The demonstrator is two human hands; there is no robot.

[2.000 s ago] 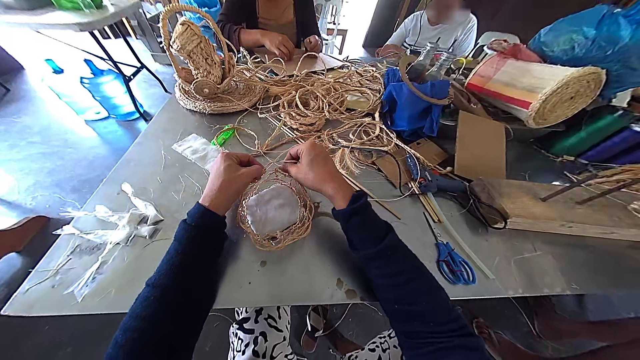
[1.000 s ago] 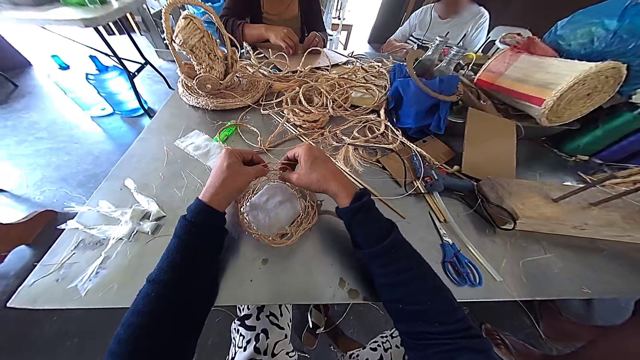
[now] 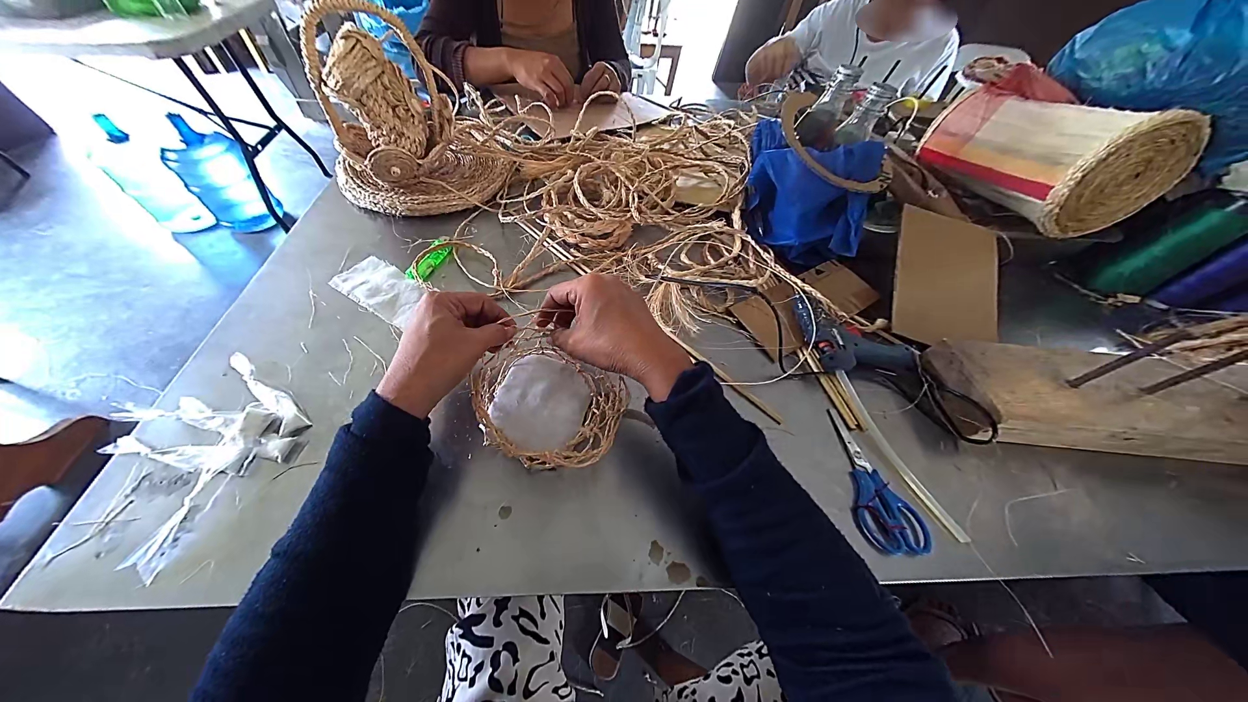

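A small round piece of woven natural fiber with a whitish pad in its middle lies on the grey table in front of me. My left hand is at its upper left edge, thumb and fingers pinched on a thin fiber strand. Close by on the right, my right hand pinches the same strand, or one beside it, above the piece's far edge. The fingertips hide where the strand joins the weave. A bright green cutter and a clear plastic bag lie beyond my left hand.
Braided fiber rope is heaped behind my hands, beside a woven basket. Blue-handled scissors, a glue gun, a wooden board and cardboard lie right. Plastic scraps lie left. Two people sit across the table.
Both hands stay above the far edge of the woven piece with fingers pinched. Their fingertips have shifted slightly; nothing else has plainly moved.
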